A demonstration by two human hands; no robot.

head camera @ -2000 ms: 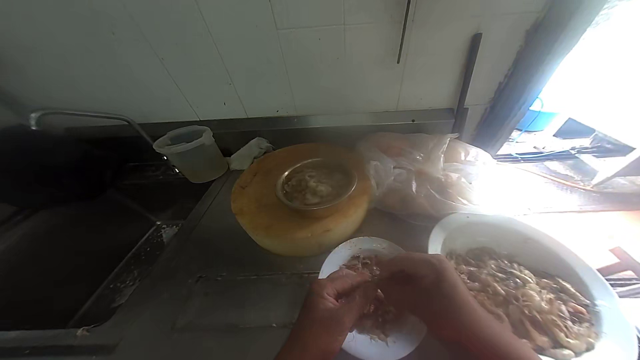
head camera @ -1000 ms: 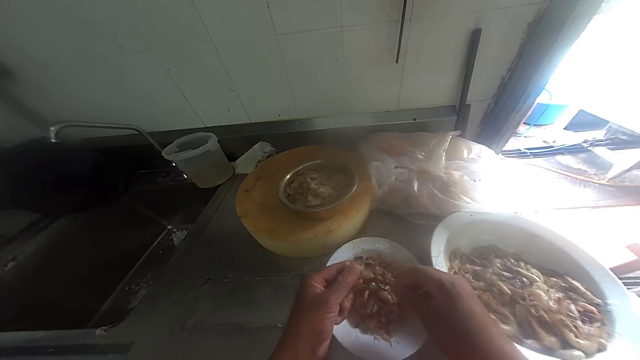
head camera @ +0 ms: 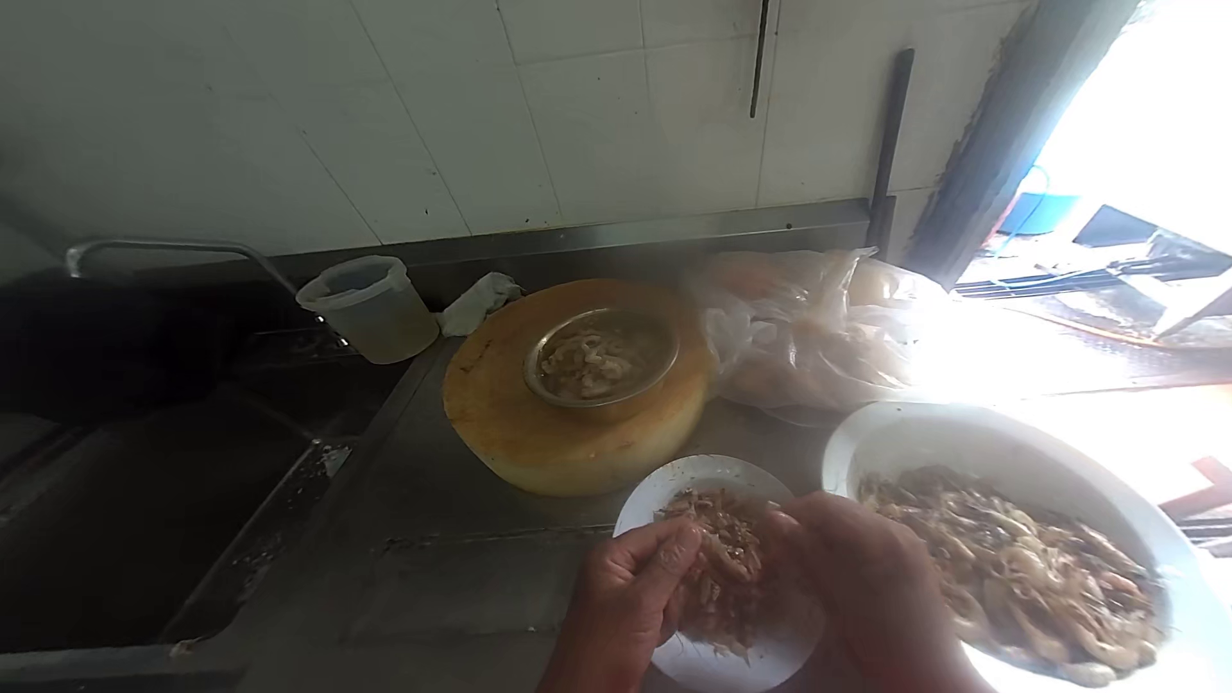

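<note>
My left hand (head camera: 640, 587) is over the left side of a white bowl (head camera: 674, 478), thumb and fingers pinched around something small that I cannot make out. My right hand (head camera: 861, 568), somewhat blurred, is over the bowl's right side; its fingertips are hard to see. Shrimp shells and heads (head camera: 717, 549) lie in this bowl. To the right, a large white basin (head camera: 866, 423) holds many whole shrimp (head camera: 1030, 577). Behind the hands, a metal bowl (head camera: 539, 385) with peeled shrimp (head camera: 592, 361) in liquid stands on a thick round chopping block (head camera: 500, 423).
Clear plastic bags (head camera: 808, 337) with contents lie right of the block. A translucent plastic tub (head camera: 371, 313) and a crumpled white cloth or bag (head camera: 478, 301) are behind it to the left. A dark sink (head camera: 192, 510) with a metal faucet (head camera: 173, 244) is at the left.
The hands were close together over the bowl two seconds ago and are now farther apart. The bowl, basin and chopping block have stayed in place.
</note>
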